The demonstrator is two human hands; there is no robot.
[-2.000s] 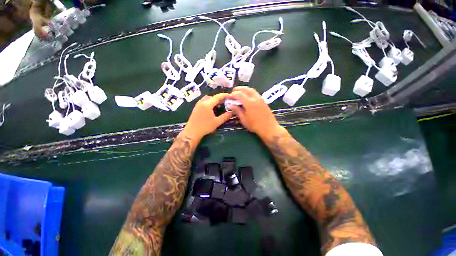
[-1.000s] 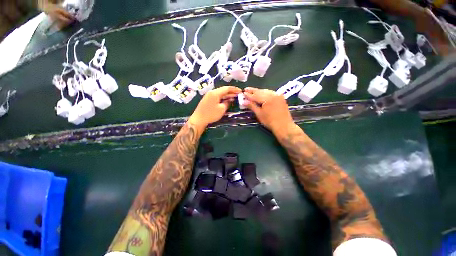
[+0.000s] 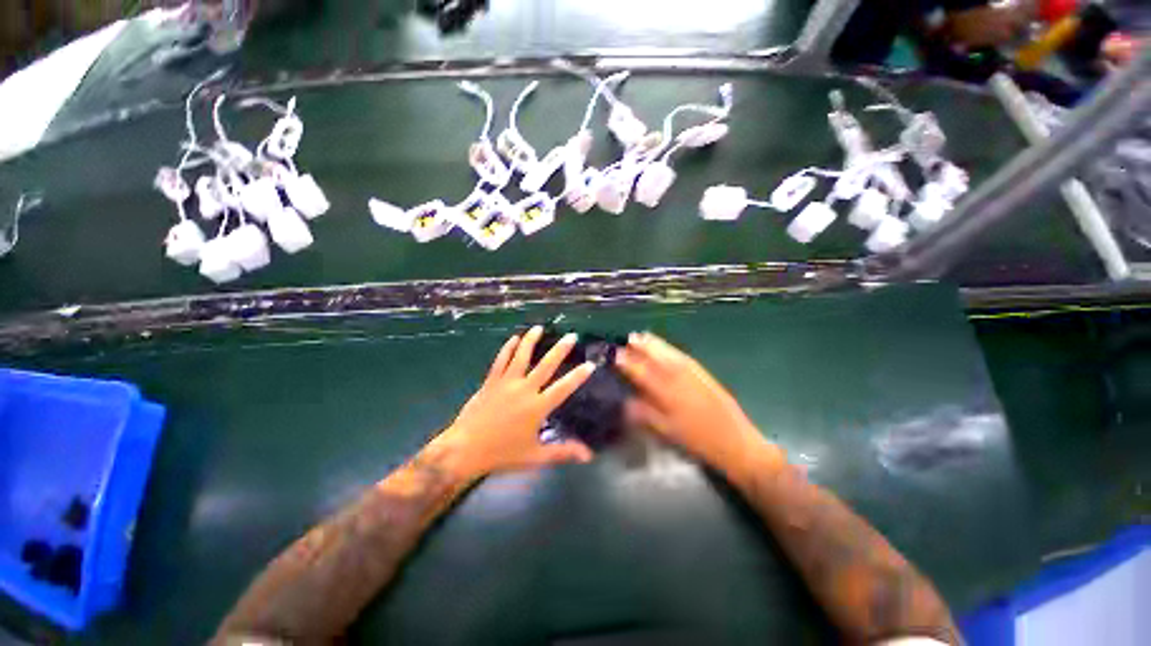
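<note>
My left hand (image 3: 511, 410) is spread with its fingers apart over the left side of the pile of black square pieces (image 3: 591, 401) on the green worktable. My right hand (image 3: 682, 401) lies at the right side of the pile, somewhat blurred, and its fingertips touch or cover the pieces. Parts of the pile are hidden under both hands. I cannot tell whether the right hand grips a piece.
White corded units lie in groups on the green belt (image 3: 354, 252) beyond the dark rail (image 3: 417, 297); some in the middle group (image 3: 492, 225) are open. A blue bin (image 3: 107, 505) with black pieces stands left, another blue bin (image 3: 997, 621) lower right. Blurred hands show upper right.
Both hands have moved back from the rail to the black pieces, which now sit closer together and nearer the rail. The white unit has left the hands. The right-hand units on the belt are regrouped.
</note>
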